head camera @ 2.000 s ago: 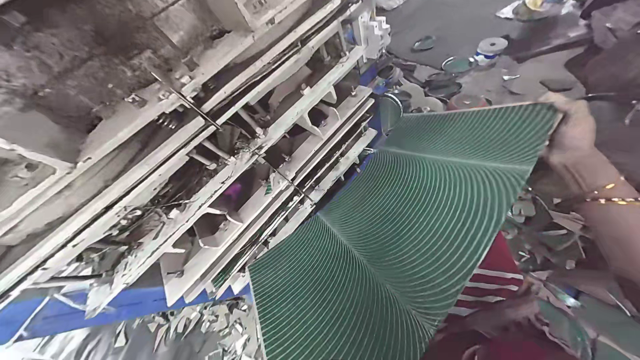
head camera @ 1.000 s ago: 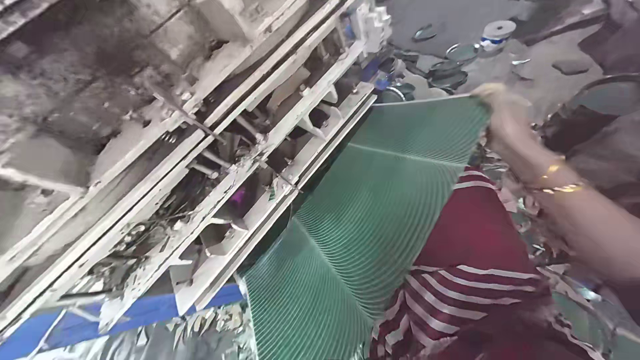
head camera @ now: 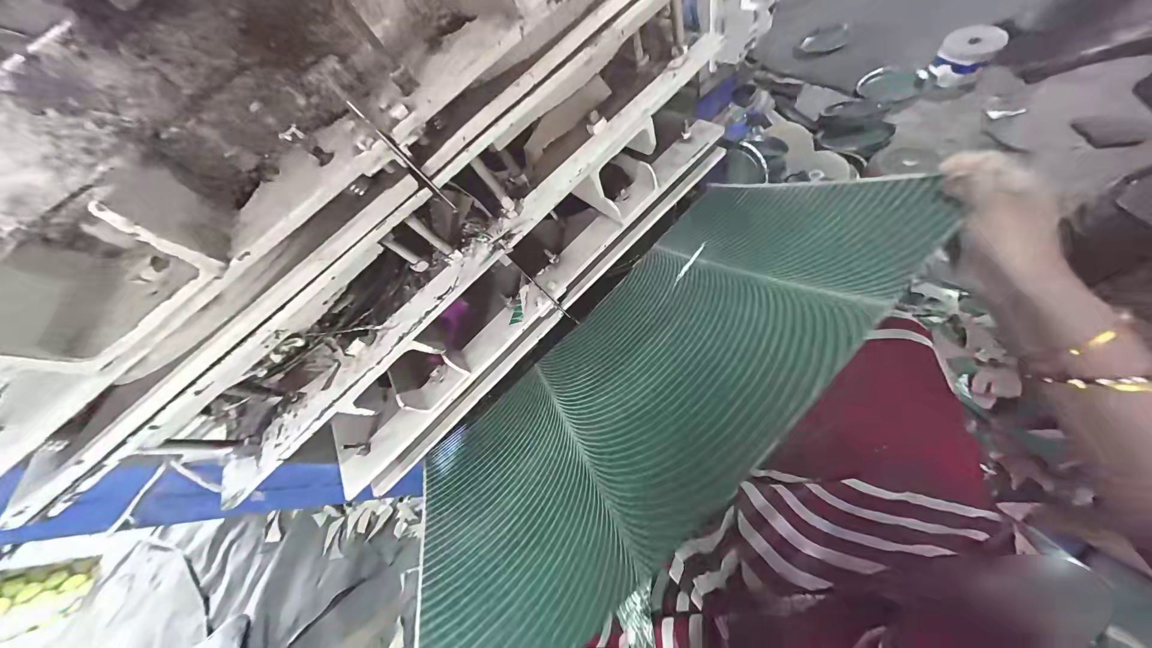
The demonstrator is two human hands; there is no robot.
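My right hand (head camera: 999,202) grips the upper right corner of a green ribbed sheet (head camera: 720,333), with gold bangles on the wrist. Light creases cross the sheet, which hangs curved between the hand and a pale metal machine (head camera: 540,216). Its left edge lies along or under the machine's lowest bar; which of the two is hard to tell. The lower end of the sheet runs out of view at the bottom. My left hand is not visible.
Round discs and scraps (head camera: 837,135) litter the floor at the upper right, near a white spool (head camera: 976,45). A blue beam (head camera: 180,495) runs under the machine. Dark red cloth with white stripes (head camera: 864,513) lies below the sheet.
The right hand has moved left toward the machine since the oldest frame, and more of the sheet's near side has given way to the red cloth.
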